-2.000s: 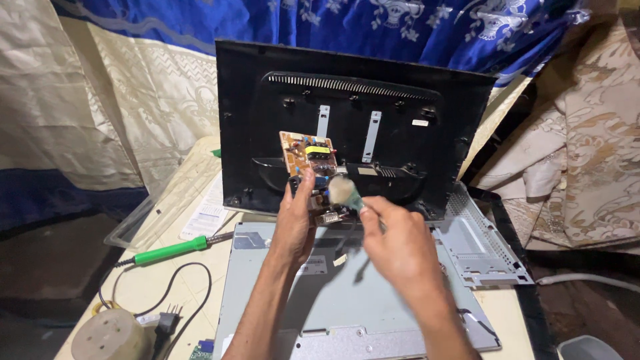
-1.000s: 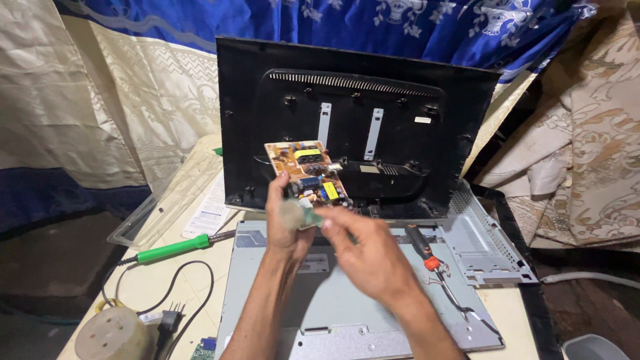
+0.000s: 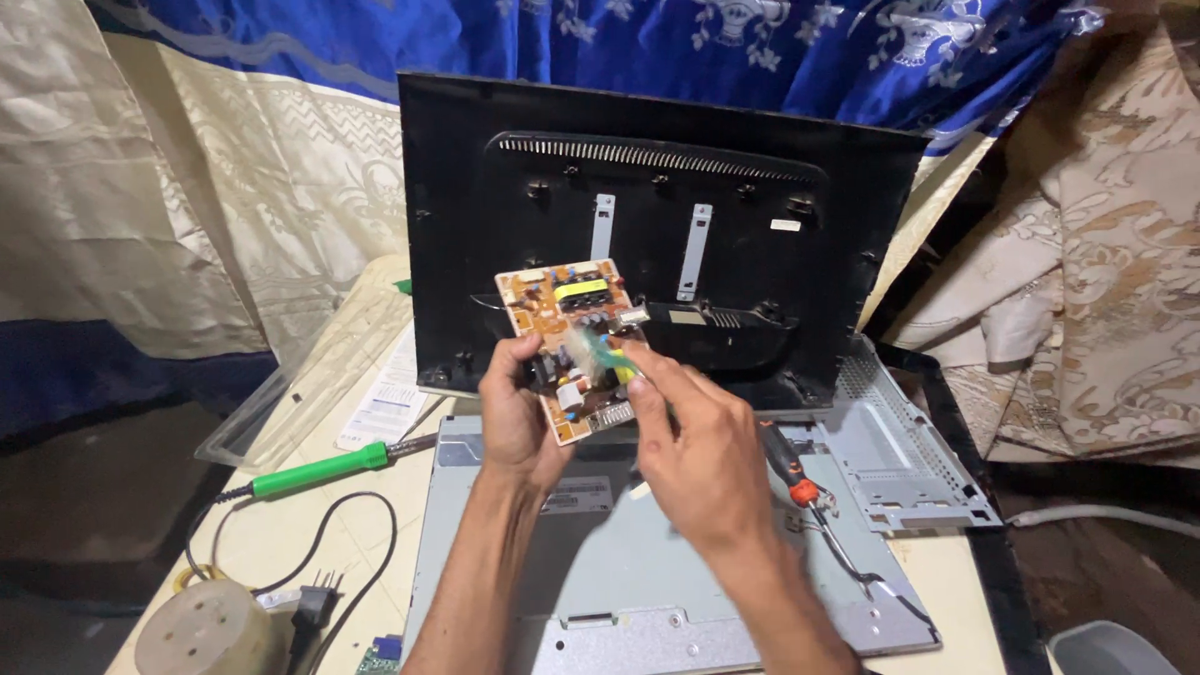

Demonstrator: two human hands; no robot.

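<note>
My left hand (image 3: 523, 412) grips a power supply circuit board (image 3: 539, 319) by its lower left edge, component side toward me. The board is tilted and carries a yellow-wrapped transformer, capacitors and connectors. In my right hand (image 3: 689, 422) is a small brush (image 3: 600, 354) with a green handle; its pale bristles, blurred, are over the middle of the board. Behind the board stands a black plastic monitor back cover (image 3: 750, 253), its inner side facing me. Beneath both hands lies a grey metal display panel (image 3: 600, 572) with a label.
A screwdriver (image 3: 792, 469) with a black and orange handle lies on the panel. Right of it is a perforated metal shield (image 3: 891, 450). To the left are a green soldering iron (image 3: 319, 469), a black plug (image 3: 314, 605), a round pale socket block (image 3: 206, 628), papers (image 3: 384, 398) and a clear plastic tray (image 3: 272, 403).
Two seconds ago the board was upright with the brush at its lower part; one second ago the brush was at its lower left. Now the brush is over the middle of the board.
</note>
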